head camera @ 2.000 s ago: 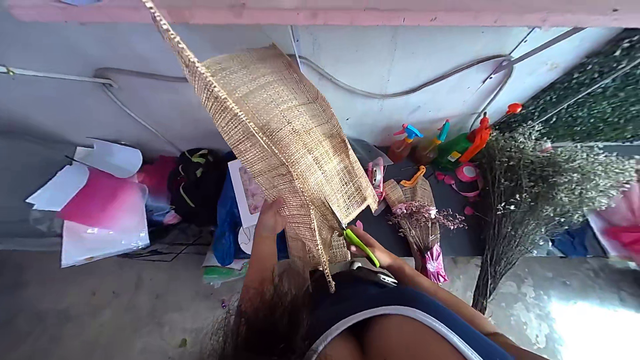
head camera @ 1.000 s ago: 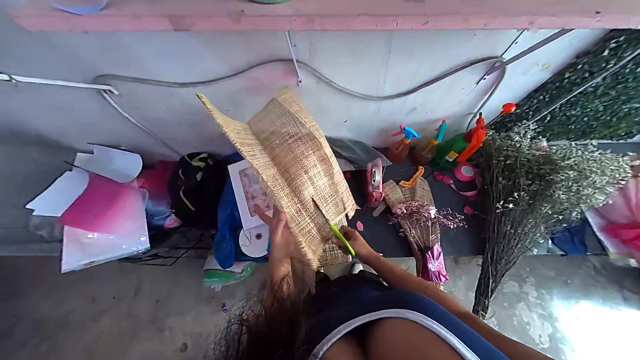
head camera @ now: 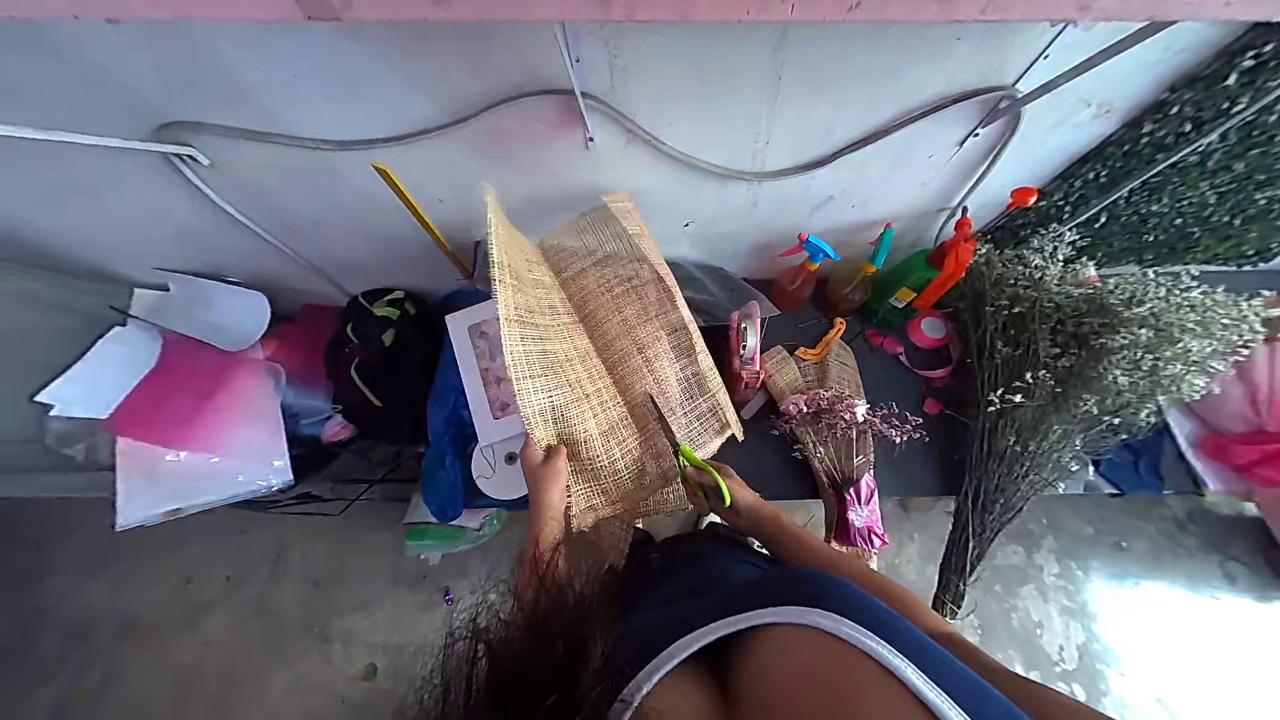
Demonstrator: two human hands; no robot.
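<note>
A stiff sheet of tan burlap, bent along its length, stands up over the near edge of the bench. My left hand grips its lower left edge. My right hand is around the handles of scissors with lime-green grips, at the sheet's lower right. The dark blades lie against the burlap and point up and to the left; whether they are parted is unclear. To the right, a small bunch of dried pink flowers lies on more burlap, with a pink wrap around its stems.
A tape dispenser, an orange-handled tool and spray bottles are on the dark bench. Tall dried flowers lean at the right. White-framed picture sheet, black bag and pink and white sheets are leftward.
The burlap sheet has turned and now shows a wide fold, standing more upright. A yellow strip shows behind it at the left. Both hands remain at its lower part, scissors still in the right.
</note>
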